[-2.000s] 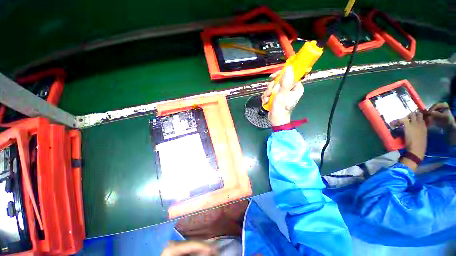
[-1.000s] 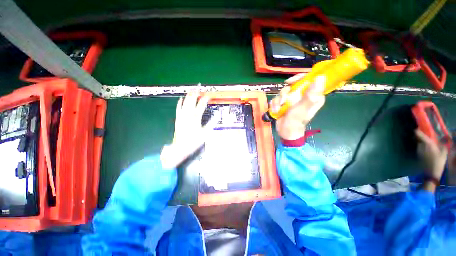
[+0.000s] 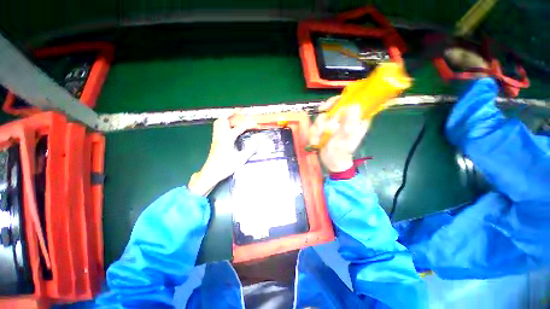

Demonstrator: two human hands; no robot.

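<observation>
An opened tablet [image 3: 295, 193] lies in a red-orange foam frame [image 3: 318, 211] on the green bench in front of me. Its large pale battery [image 3: 262, 196] glares white, with the mainboard [image 3: 268, 143] at the far end. My left hand [image 3: 226, 151] rests at the tablet's far left corner, fingers over the frame's edge and mainboard. My right hand [image 3: 344, 136] is shut on the yellow electric screwdriver [image 3: 380, 87], held tilted at the frame's far right corner. The tip is blurred, and I cannot tell whether it touches anything.
Stacked red frames [image 3: 66, 205] stand at the left bench edge. Beyond the white rail [image 3: 163, 117], the green belt carries framed tablets [image 3: 347, 57]. A metal bar crosses at upper left. Another person's blue sleeve [image 3: 500, 151] reaches toward the belt at right. A black cord [image 3: 410, 163] hangs beside my right arm.
My left hand has come in from below onto the tablet's far left. The screwdriver has moved from near the round dish to the frame's corner. The neighbour's arm now reaches over the belt.
</observation>
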